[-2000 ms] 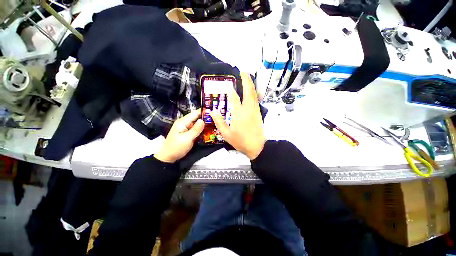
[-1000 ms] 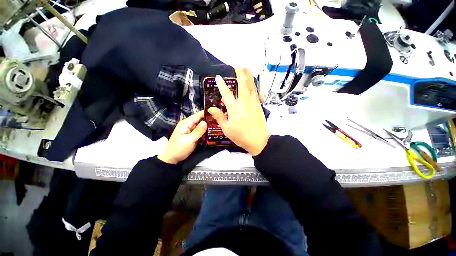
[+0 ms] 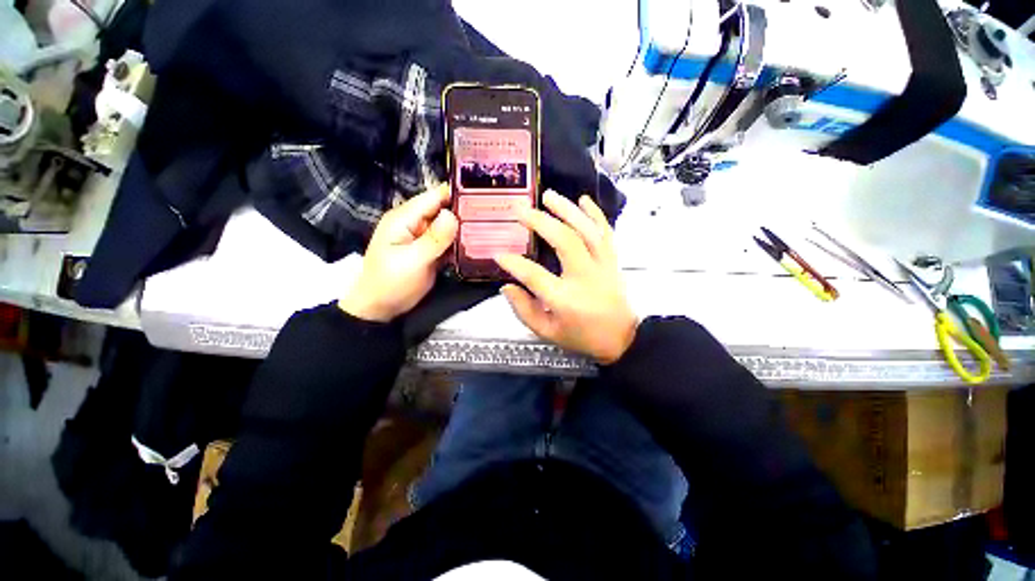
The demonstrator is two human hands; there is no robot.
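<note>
A smartphone (image 3: pixel 491 182) with a lit screen showing pinkish panels stands upright in view above the table's front edge. My left hand (image 3: pixel 400 255) holds its lower left side, thumb along the edge. My right hand (image 3: pixel 577 278) is at its lower right, fingers spread and apart, fingertips over or near the lower screen; whether they touch cannot be told. A dark navy garment (image 3: pixel 255 68) with plaid fabric (image 3: pixel 329 187) lies on the table behind and left of the phone.
A white sewing machine (image 3: pixel 897 159) stands at right, a black strip (image 3: pixel 925 91) over it. Thread snips (image 3: pixel 798 267), tweezers (image 3: pixel 859 261) and yellow-green scissors (image 3: pixel 953 329) lie at right. An older machine (image 3: pixel 114 108) is at left. A cardboard box (image 3: pixel 953 454) is below the table.
The phone screen has changed from other content to pinkish panels. My right hand has moved down off most of the screen. The whole view has shifted, with the machine now nearer the top.
</note>
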